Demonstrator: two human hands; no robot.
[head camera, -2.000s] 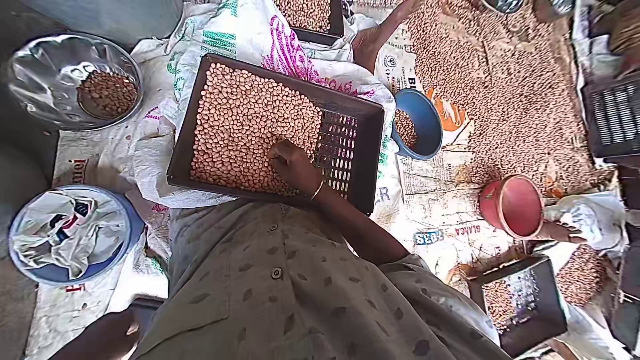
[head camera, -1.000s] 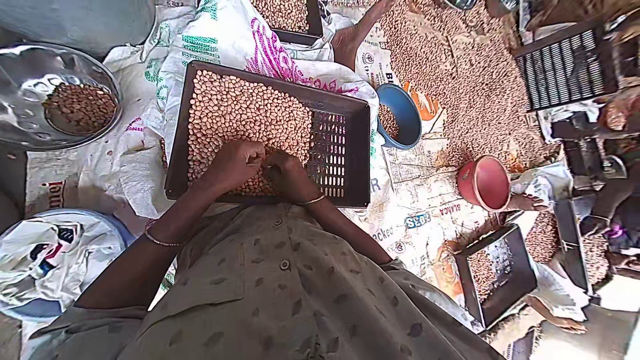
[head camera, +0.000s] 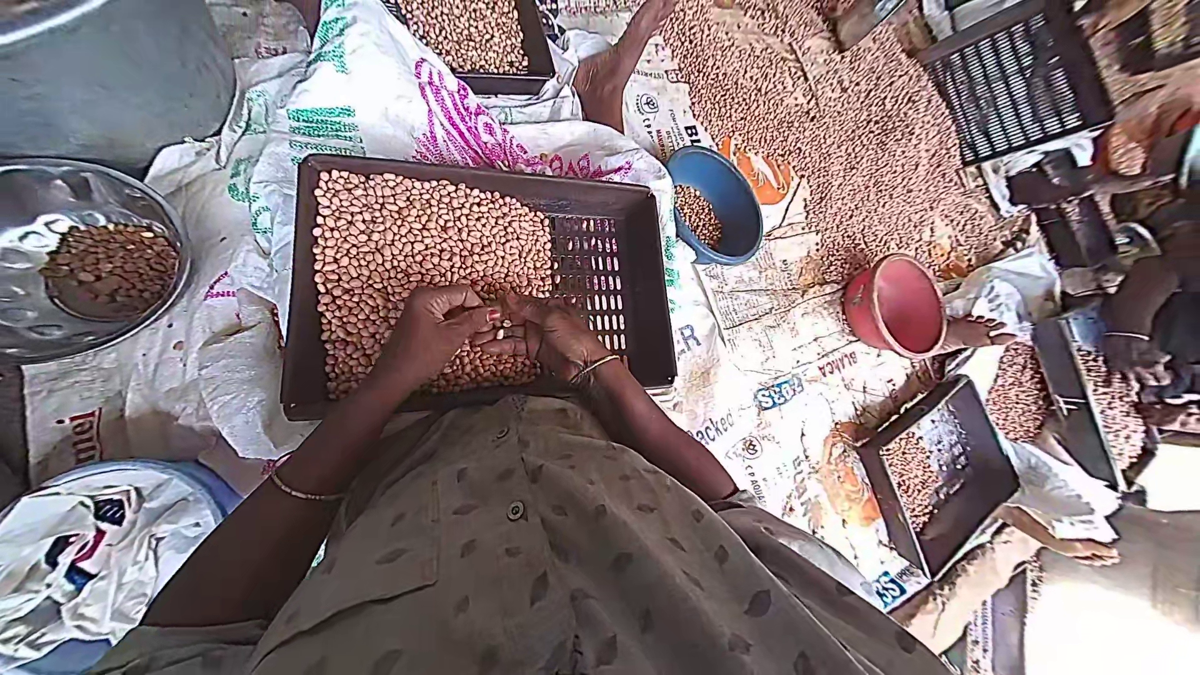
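Observation:
A dark slotted plastic tray (head camera: 661, 281) rests just in front of my body, filled over its left and middle with shelled peanuts (head camera: 422, 234); its slotted floor shows at the right. Above the near part of the peanuts, my left hand (head camera: 436, 328) and my right hand (head camera: 553, 333) meet at the fingertips. Small pale pieces, seemingly peanuts, lie between the fingers. My right hand is partly cupped, palm up, around some of them. My left fingers pinch close beside it; what exactly they hold is too small to tell.
A steel bowl (head camera: 173, 300) with darker nuts stands left, above a blue tub (head camera: 202, 483) holding white sacking. Right are a blue bowl (head camera: 741, 206), a red bucket (head camera: 900, 305) and a black tray (head camera: 984, 497). Peanuts (head camera: 844, 141) cover the ground beyond. Other people sit nearby.
Two seconds ago only my right hand was over the peanuts; my left hand has since come in to meet it. The view has shifted, showing more of the right side.

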